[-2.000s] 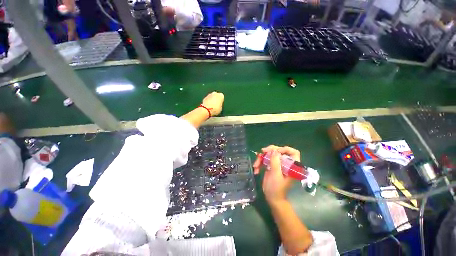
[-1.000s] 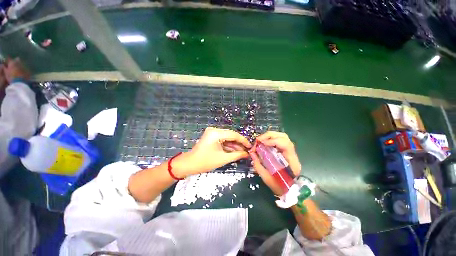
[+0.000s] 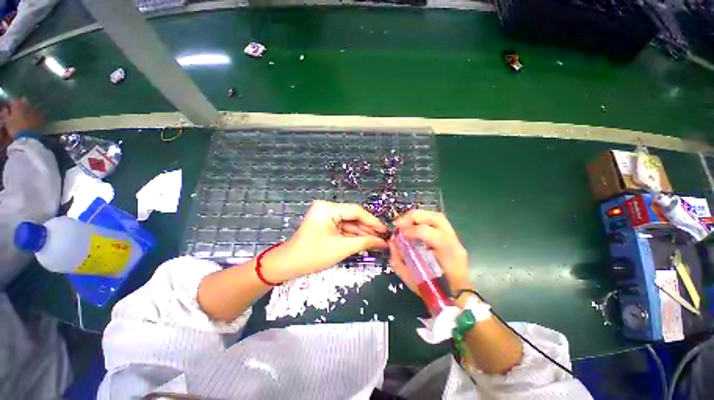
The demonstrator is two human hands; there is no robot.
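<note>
My right hand (image 3: 438, 248) holds the glue syringe (image 3: 424, 275), a clear barrel of red fluid with white tissue and a green fitting at its rear. My left hand (image 3: 330, 233), with a red cord at the wrist, meets it with pinched fingertips at the syringe's front. A tiny dark part shows between the fingertips; its details are too small to tell. Behind the hands lies the clear-grey parts tray (image 3: 258, 168), with small dark shiny components (image 3: 352, 173) heaped on its right half. White bits (image 3: 313, 293) are heaped at its near edge.
At left stand a white bottle with blue cap (image 3: 78, 248) on a blue holder, white tissue (image 3: 159, 194) and a shiny bag (image 3: 95, 156). At right are a blue dispenser (image 3: 632, 281) and carton (image 3: 614, 176). The green belt (image 3: 376, 74) carries small pieces. A person's sleeve (image 3: 31, 187) shows far left.
My left hand came back from over the belt to the syringe tip and stays there. The syringe has tilted steeper since a second ago. The pieces on the belt have shifted slightly left in view.
</note>
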